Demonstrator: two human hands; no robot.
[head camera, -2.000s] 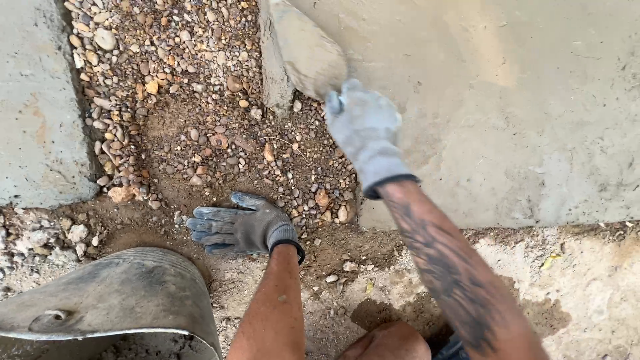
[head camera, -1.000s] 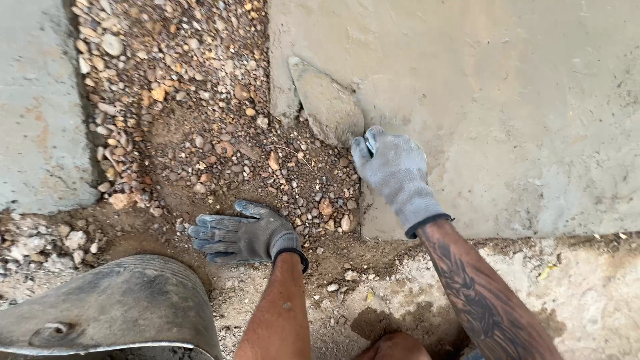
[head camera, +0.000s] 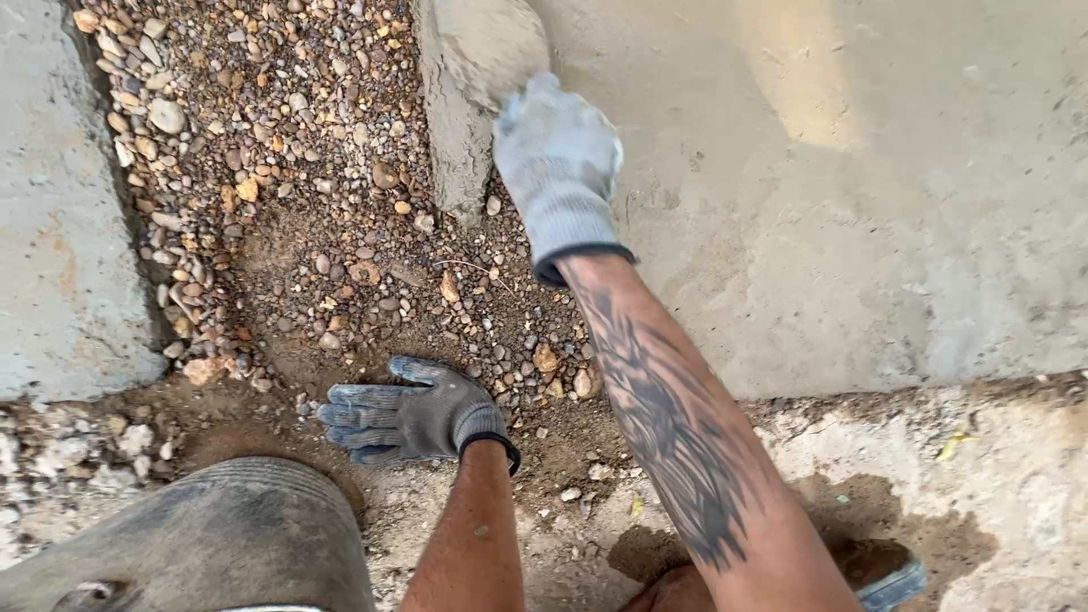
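Observation:
My left hand (head camera: 408, 414), in a grey knit work glove, rests palm down with its fingers apart on the dirt and gravel (head camera: 340, 255). Farther up, my right hand (head camera: 557, 157), in a matching glove, closes around a trowel, whose handle it hides. The trowel's blade (head camera: 493, 42), smeared with mortar, lies at the left edge of the wet grey concrete slab (head camera: 850, 238). Beneath and beside the blade runs a raised strip of mortar (head camera: 459, 144), which borders the gravel.
A second concrete slab (head camera: 68, 221) lies at the left, across the gravel gap. A dirty rubber bucket (head camera: 229, 544) stands at the lower left. Rough, partly wet ground (head camera: 1003, 476) and part of a shoe (head camera: 892, 582) show at the lower right.
From one second ago, my right hand has moved up along the slab's left edge with the trowel. My left hand stays on the ground.

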